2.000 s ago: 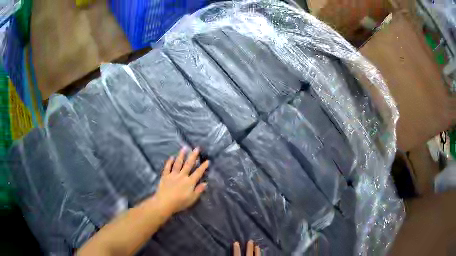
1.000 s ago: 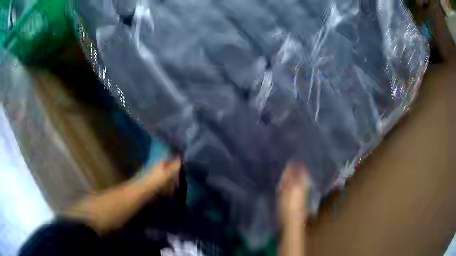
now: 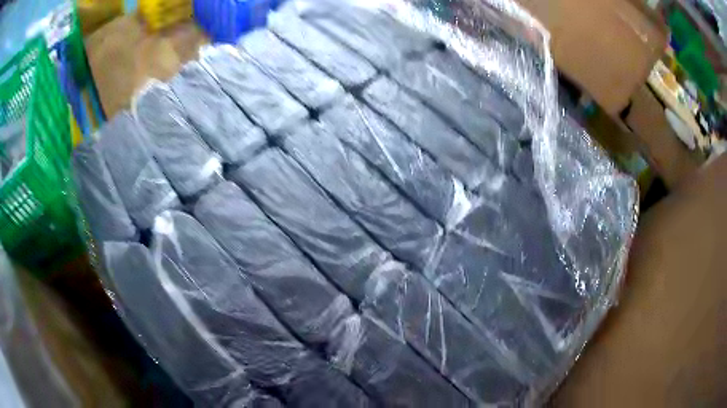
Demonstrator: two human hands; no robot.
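A wide layer of grey bagged housings (image 3: 303,215) lies in slanting rows and fills the middle of the head view. Cloudy film covers the parts, with whitish crumpled bag ends between the rows. Shiny clear stretch film (image 3: 570,183) lies loose along the right and upper right edge of the layer. Neither of my hands is in the picture.
A green slotted crate (image 3: 36,151) stands at the left edge. Brown cardboard (image 3: 139,60) and a blue crate (image 3: 231,17) are at the upper left, with a yellow crate (image 3: 166,14) between them. More cardboard (image 3: 598,48) is at the upper right, and a large brown sheet (image 3: 677,295) at the lower right.
Both hands, seen at the near side of the layer one second ago, are out of the picture. The view has shifted, showing the rows and the crates behind them again.
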